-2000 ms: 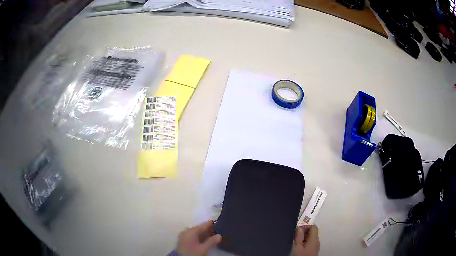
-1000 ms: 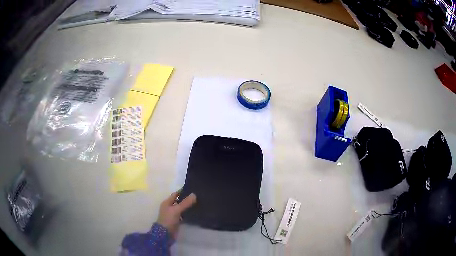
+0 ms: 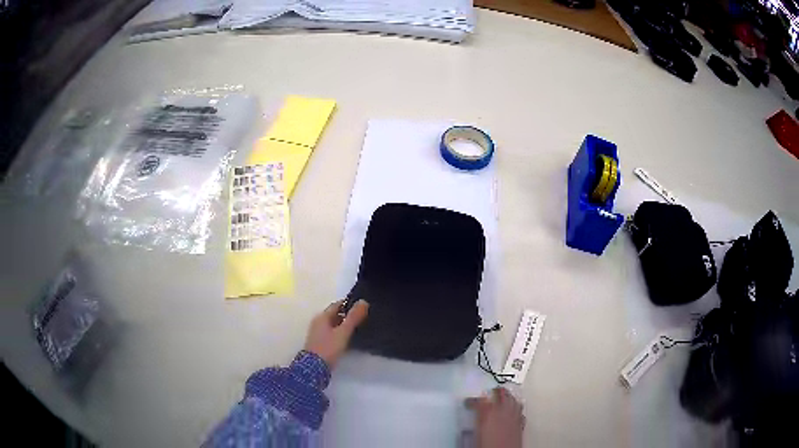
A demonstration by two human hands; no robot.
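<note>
A flat black bag lies on a white paper sheet in the middle. My left hand grips its lower left edge, thumb on top. A white hang tag on a black cord lies at the bag's lower right. My right hand is at the bottom edge, below the tag, blurred and partly cut off. A thin whitish sheet shows between my hands; whether my right fingers hold it I cannot tell.
Blue tape roll on the paper; blue tape dispenser right of it. Black bags lie at right. Barcode stickers on yellow sheets, clear polybags and a packed bag lie left. White sheets lie at the far side.
The bag turned from plain to its marked side and moved up the paper. My left hand keeps its grip. My right hand left the bag, was out of view, and is back at the bottom.
</note>
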